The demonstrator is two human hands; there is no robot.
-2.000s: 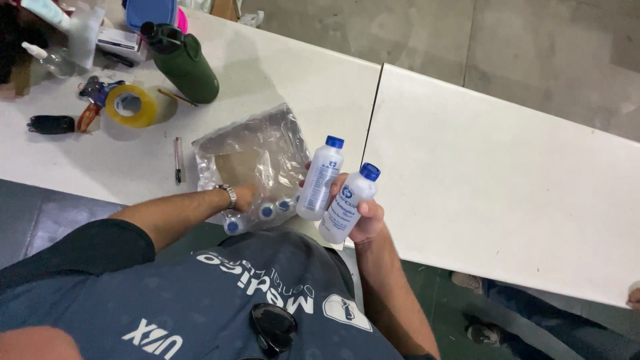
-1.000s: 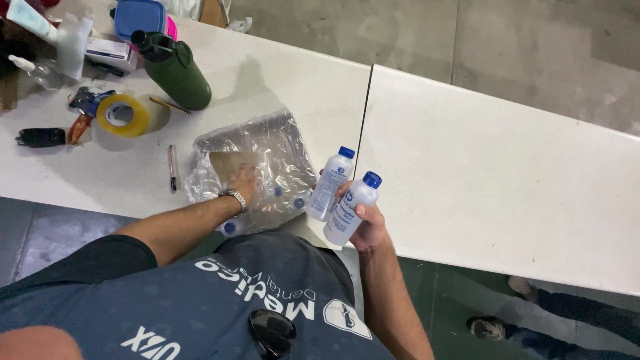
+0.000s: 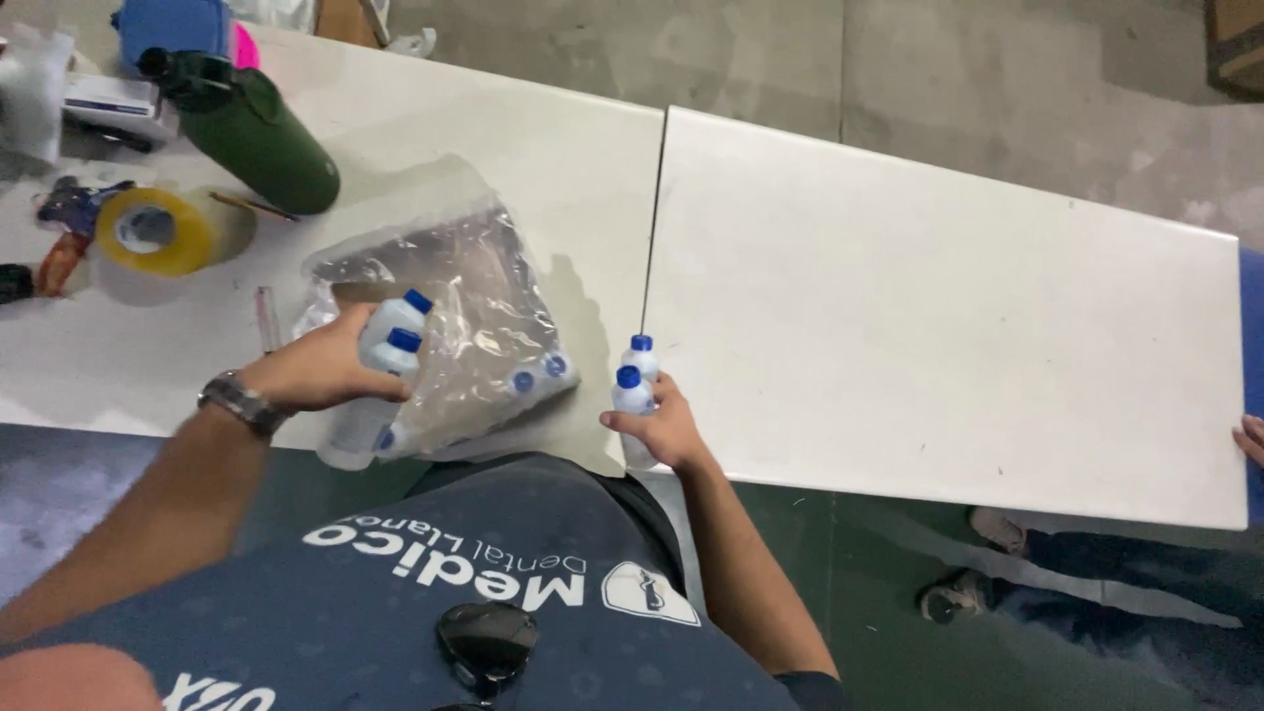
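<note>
My left hand (image 3: pixel 321 365), with a metal watch on its wrist, grips two translucent plastic bottles with blue caps (image 3: pixel 390 341) above the left side of a clear plastic bag (image 3: pixel 474 296). Inside the bag, several blue-capped bottles (image 3: pixel 538 375) lie along its near edge, beside some brown material. My right hand (image 3: pixel 667 425) is closed around two more blue-capped bottles (image 3: pixel 634 395), one in front of the other, at the near end of the seam between the white tables. Their lower parts are partly covered by my fingers.
Left of the bag are a pen (image 3: pixel 267 318), a roll of yellowish tape (image 3: pixel 153 232), a dark green bottle (image 3: pixel 257 148) and a blue container (image 3: pixel 173 30). Another person's hand (image 3: pixel 1249 436) touches the far right table edge; someone's legs (image 3: pixel 1086 583) show below.
My left hand was at the bag and now holds two bottles above it. My right hand keeps its two bottles, now held more upright near the seam. A person's hand has appeared at the right.
</note>
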